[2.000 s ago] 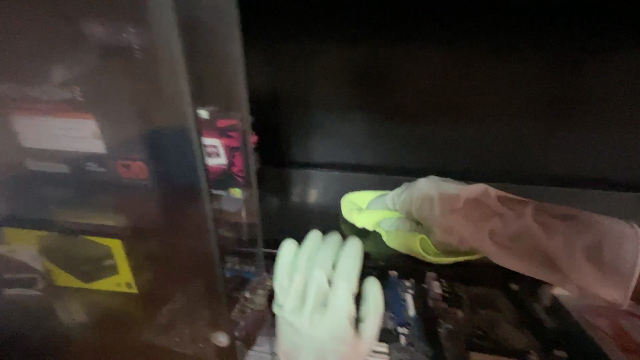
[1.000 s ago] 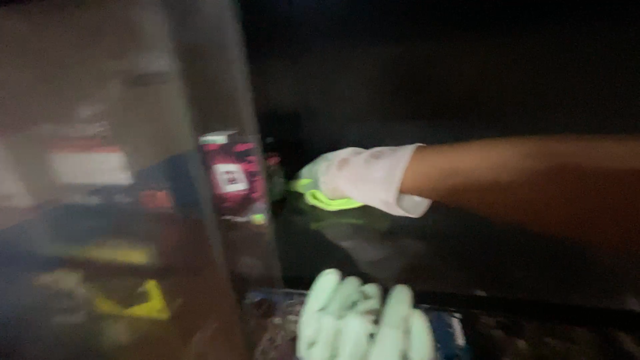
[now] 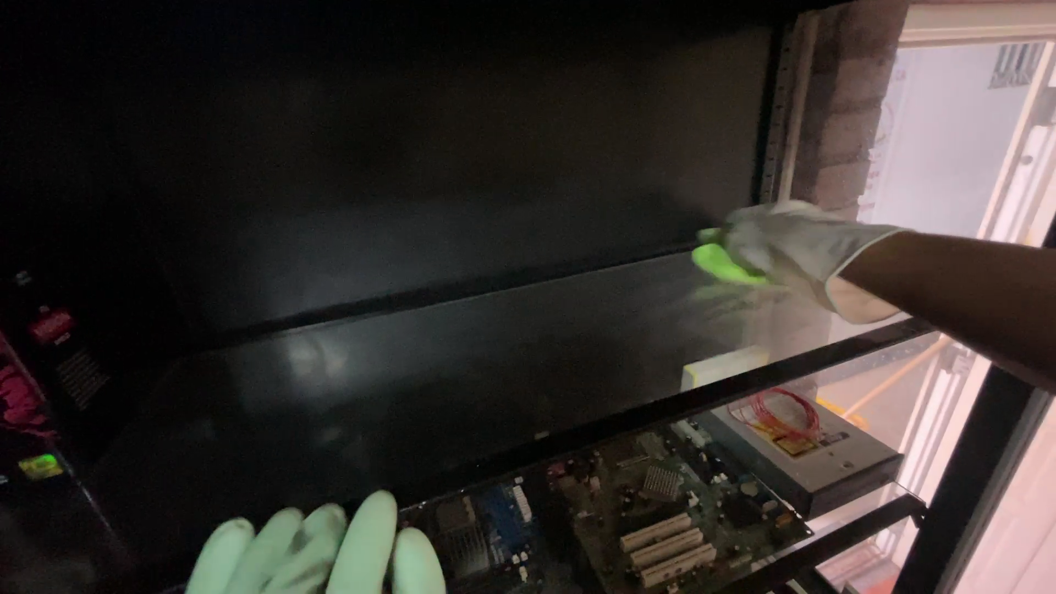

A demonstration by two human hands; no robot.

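My right hand (image 3: pixel 788 247), in a pale glove, holds a bright yellow-green cloth (image 3: pixel 726 262) over the right end of a dark glossy shelf (image 3: pixel 462 346), close to the back panel. The hand is slightly blurred, and whether the cloth touches the shelf is hard to tell. My left hand (image 3: pixel 318 553), in a pale green glove, is at the bottom edge of the view with its fingers raised and somewhat spread. Nothing shows in it; its palm is cut off by the frame.
Below the shelf's front rail (image 3: pixel 660 406) lie circuit boards (image 3: pixel 660 511) and a grey box (image 3: pixel 825 454) with a coil of red wire (image 3: pixel 784 415). A dark upright post (image 3: pixel 973 462) stands at right. Dark packaging (image 3: pixel 70 355) is at left.
My right hand has moved with the cloth from the shelf's left part to its right end. The view has swung to the right.
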